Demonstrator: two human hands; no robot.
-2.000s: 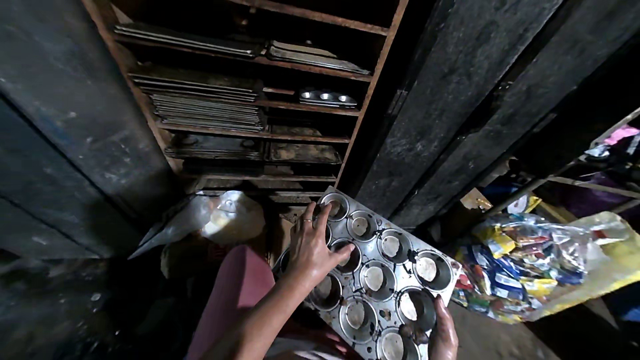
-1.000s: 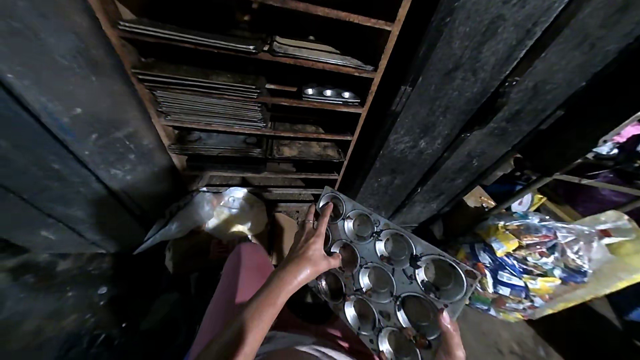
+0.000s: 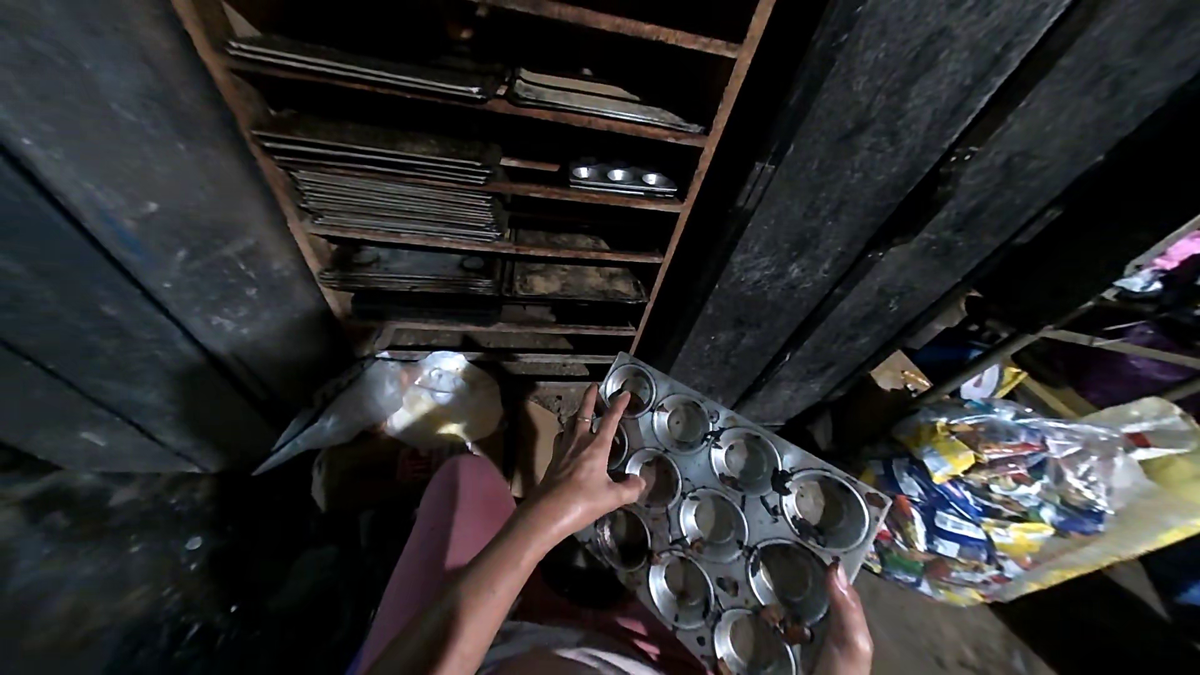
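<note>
A metal muffin tin [image 3: 698, 459] with several round cups lies tilted over the person's lap, with brown residue between the cups. My left hand [image 3: 586, 469] rests on its upper left part, fingers spread, fingertips at the rims and inside of the corner cups; a ring is on one finger. At the lower right edge, my right hand [image 3: 846, 626] grips the tin with the thumb on top; its other fingers are hidden beneath. The inside of the cups looks bare metal.
Ahead stands a wooden rack [image 3: 586, 192] holding stacked baking trays [image 3: 403, 202] and a small muffin tin [image 3: 623, 176]. Clear plastic bags [image 3: 441, 398] sit at its foot. Dark panels flank the rack. A bag of colourful wrappers [image 3: 1003, 497] lies at the right.
Light, round pieces seen in the cups two seconds ago no longer show; the cups look bare in the later frames. Both hands stay at the same parts of the tin.
</note>
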